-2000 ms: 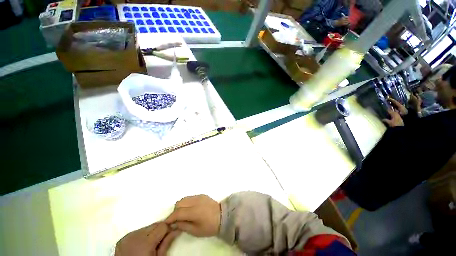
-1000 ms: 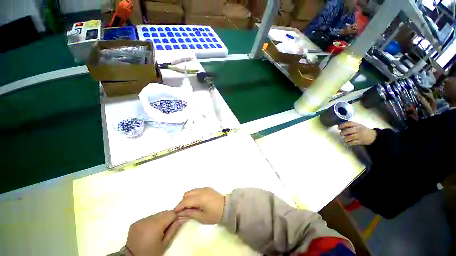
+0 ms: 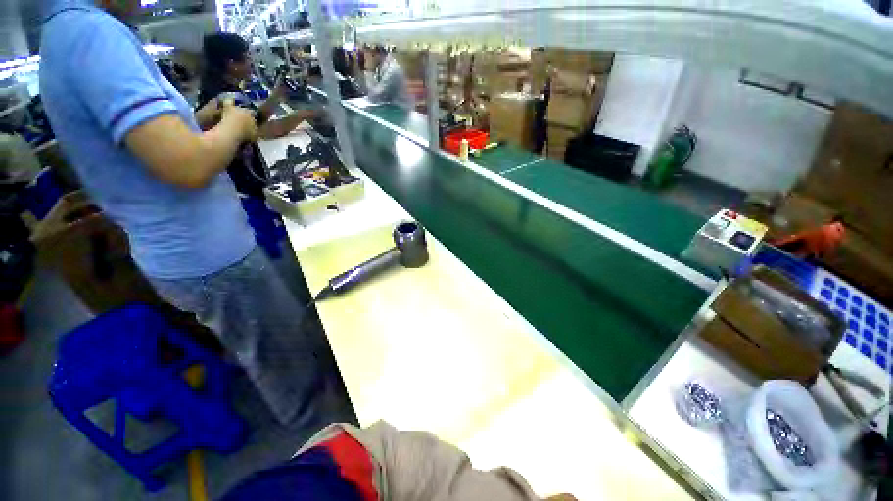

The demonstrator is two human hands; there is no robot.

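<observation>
A dark grey hair dryer lies on the pale yellow bench, its round head towards the belt and its handle pointing to the front left. My left arm, in a beige sleeve with red and navy, crosses the bottom. Only a sliver of my left hand shows at the bottom edge, so its fingers and anything in them are hidden. My right hand is out of the picture. The white bowl of tiny shiny bits stands at the lower right, beside a small clear pile of bits.
A green conveyor belt runs beyond the bench. An open carton and a blue-squared tray are at the right. A person in a light blue shirt stands at the left, near a blue stool. A box of dark parts stands farther up.
The view has swung left. The bowl and carton now lie at the right edge. My joined hands have left the picture except for a sliver of the left. A hair dryer on the left bench is now visible.
</observation>
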